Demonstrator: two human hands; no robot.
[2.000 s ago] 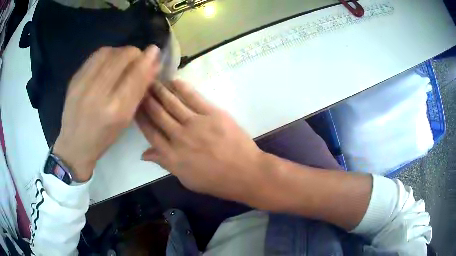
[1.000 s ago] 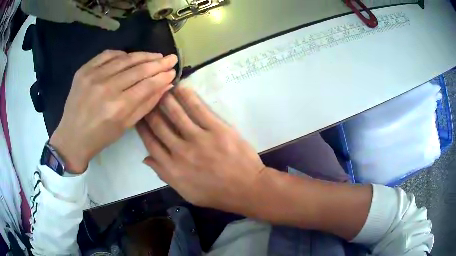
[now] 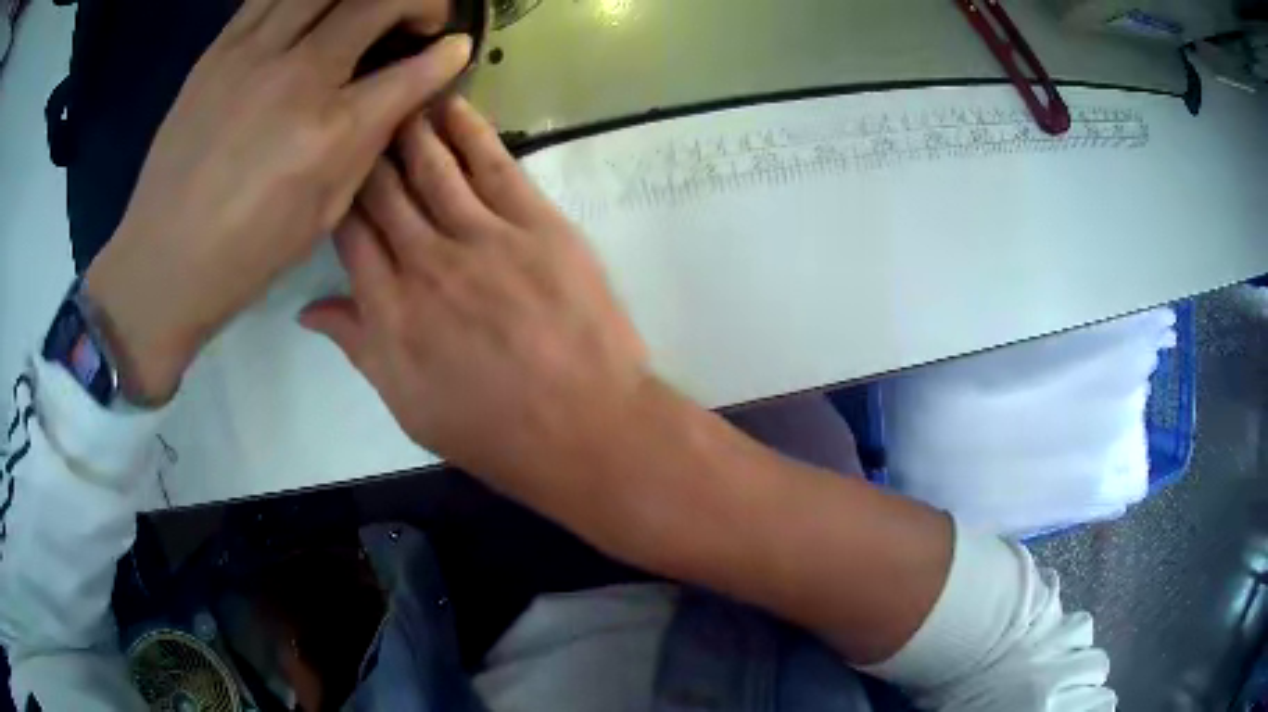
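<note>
The black fabric bag panel lies at the upper left on the white table, with a small side tab on its left edge. My left hand, with a watch at the wrist, lies on the panel, its fingertips at the panel's right edge. My right hand lies beside it, palm down, its fingertips touching or under the left hand's fingers at the same edge. The fingertips overlap, so whether either hand pinches the cloth cannot be told. The needle area is out of the picture at the top.
The machine bed runs along the top. Red-handled snips lie across its front edge. A printed ruler runs along the white table. A blue basket with white sheets stands below right. A round fan-like grille shows at the lower left.
The camera view has shifted, so hands, panel and machine sit higher in the picture. The needle area has left the view. Both hands stay together at the panel's right edge.
</note>
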